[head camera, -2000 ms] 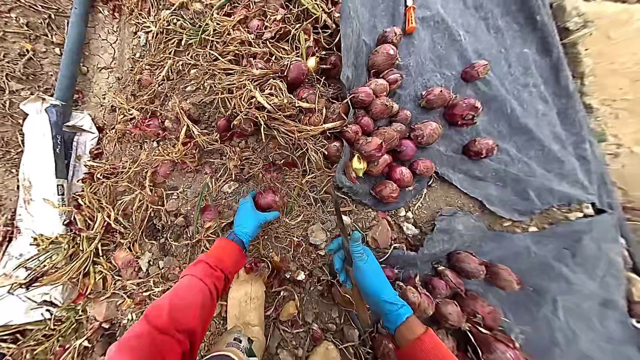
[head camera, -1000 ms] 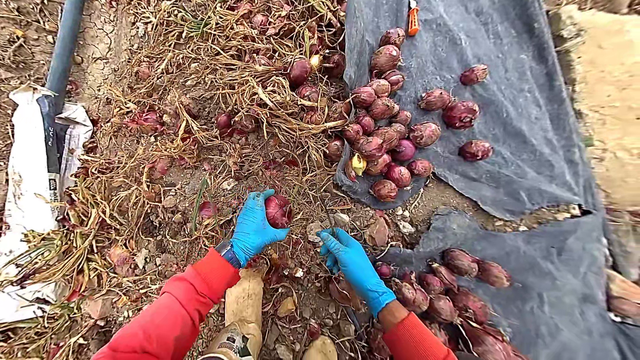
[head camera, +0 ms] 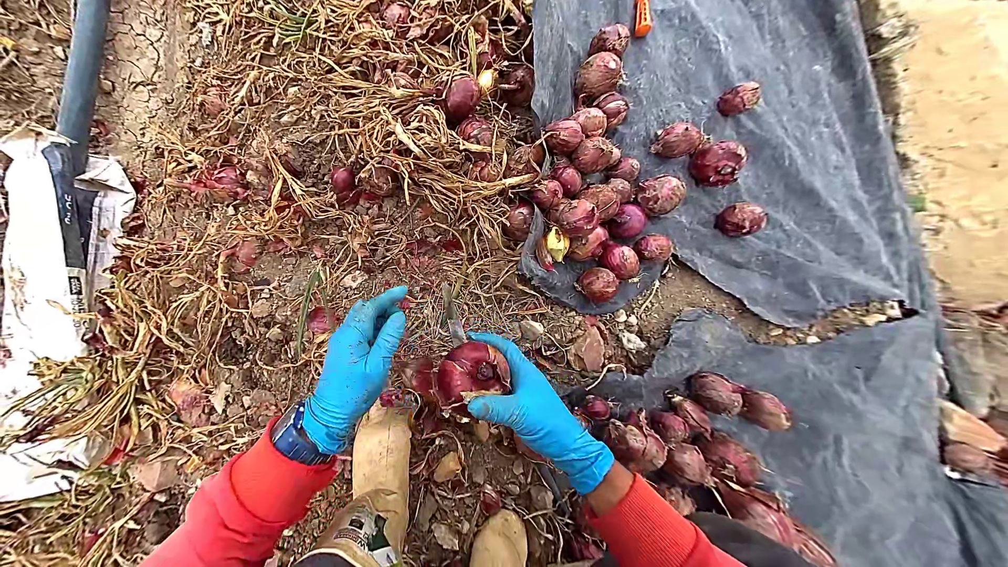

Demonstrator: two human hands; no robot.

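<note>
My right hand [head camera: 535,409], in a blue glove, holds a red onion [head camera: 472,375] between thumb and fingers. The narrow end of a metal blade [head camera: 452,315] shows just beyond the onion; its handle is hidden. To the left, my gloved left hand [head camera: 354,370] is raised with its fingers curved and apart from the onion. A small red scrap [head camera: 405,303] shows at its fingertips; whether they grip it is unclear. Many red onions [head camera: 591,150] lie heaped on a dark fabric sheet [head camera: 795,197], and another onion pile [head camera: 685,449] sits near my right forearm.
Dry onion stalks and leaves [head camera: 315,134] cover the soil at upper left. A grey pipe [head camera: 83,71] and a white sack [head camera: 35,260] lie at the left edge. My boots [head camera: 382,457] are below my hands. An orange handle [head camera: 643,17] rests on the sheet.
The onion has passed from my left hand to my right. My left hand is now apart from it, with its fingers raised.
</note>
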